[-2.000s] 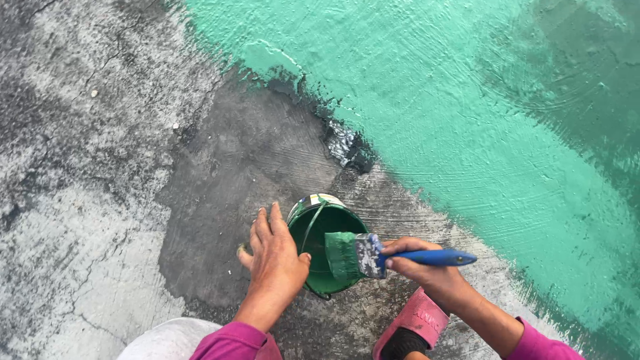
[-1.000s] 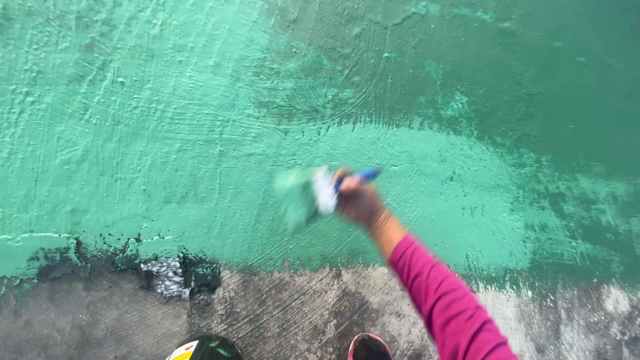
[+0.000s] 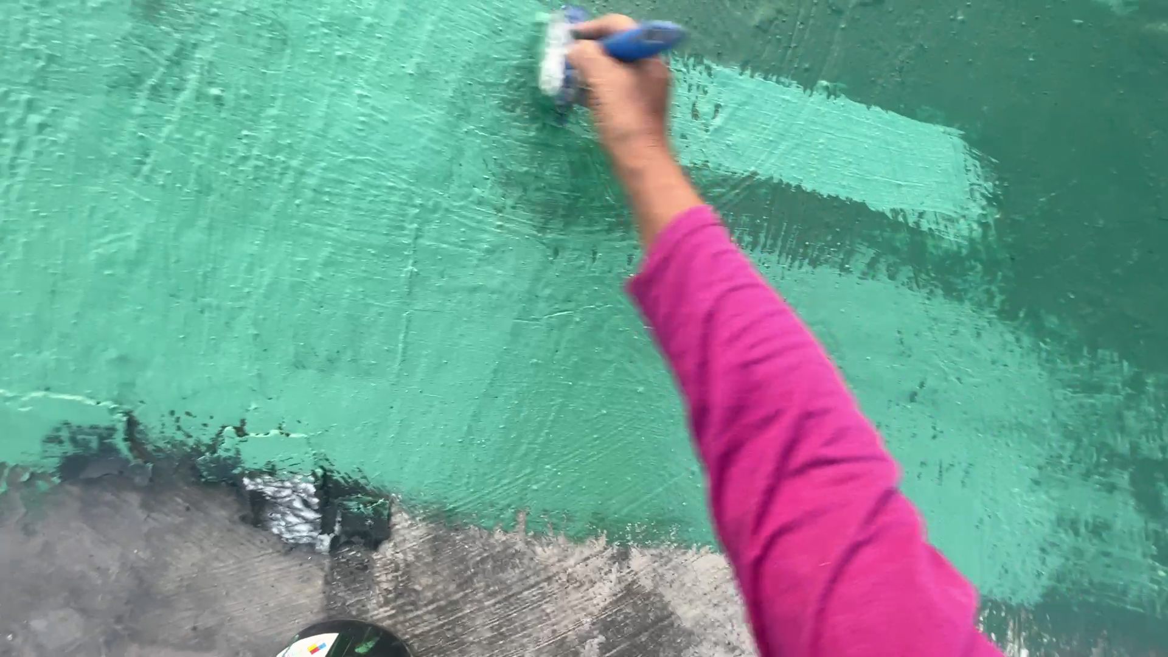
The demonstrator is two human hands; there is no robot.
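My right hand (image 3: 625, 87), in a magenta sleeve, grips a paintbrush by its blue handle (image 3: 644, 41) near the top centre. The paint-smeared ferrule (image 3: 555, 59) points left and the bristles, blurred, are against the painted surface. Light green paint (image 3: 319, 274) covers much of the rough surface around the brush. A separate light green stroke (image 3: 839, 151) runs to the right of my hand over darker green (image 3: 1086, 119). The paint bucket (image 3: 351, 637) shows only its upper part at the bottom edge. My left hand is out of view.
Bare grey concrete (image 3: 164, 566) lies along the bottom. At its border with the paint is a dark, broken patch with a shiny silvery piece (image 3: 285, 506). My right sleeve (image 3: 803, 438) spans the lower right and hides part of the surface.
My left hand was beside the bucket two seconds ago and has left the view. My right hand has carried the brush from the bucket onto the green area, and a fresh light stroke now shows there.
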